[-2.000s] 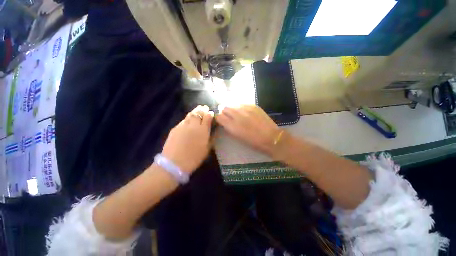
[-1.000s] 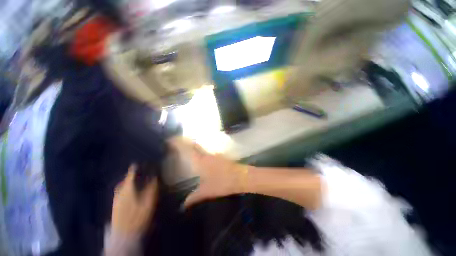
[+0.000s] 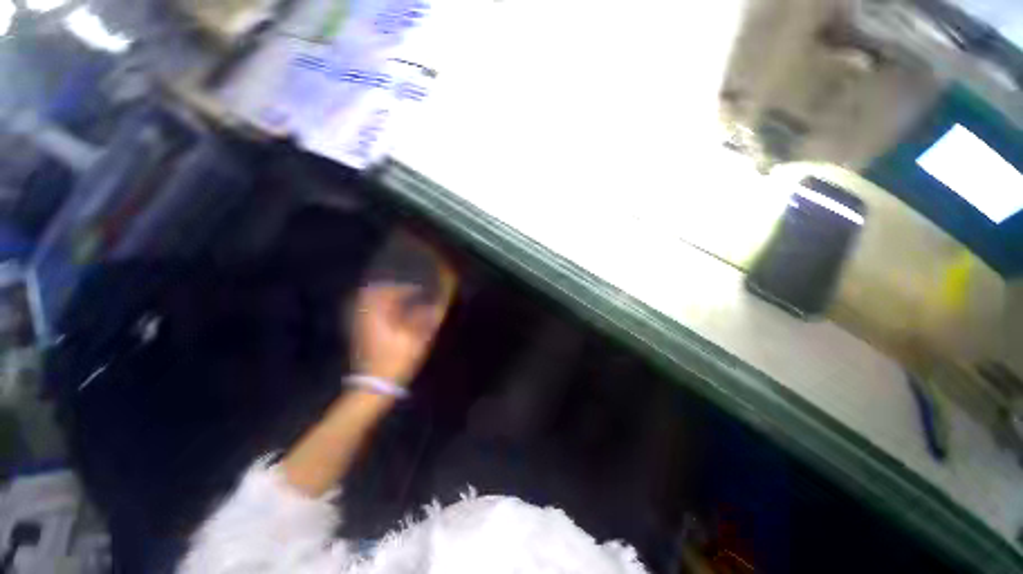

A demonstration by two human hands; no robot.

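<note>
My left hand, with a pale bangle at the wrist, is left of centre, below the table's green edge. It is blurred. Its fingers lie at a dark greyish patch with a yellowish edge; whether they grip anything cannot be told. My right hand is not in view; only white frayed sleeve shows at the bottom centre. Dark cloth or shadow fills the area around and left of the hand, and the garment's outline cannot be made out. The sewing machine head is at the upper right, above the glaring white tabletop.
A black phone lies on the table beside the machine. Dark snips lie farther right. The machine's teal panel with its lit screen is at the right edge. Printed packaging sheets are at upper left, and a blue-grey crate is at left.
The view has swung left, so the machine now appears farther right. The dark garment no longer covers the table by the needle. My right hand has left the picture; my left hand is below the table edge.
</note>
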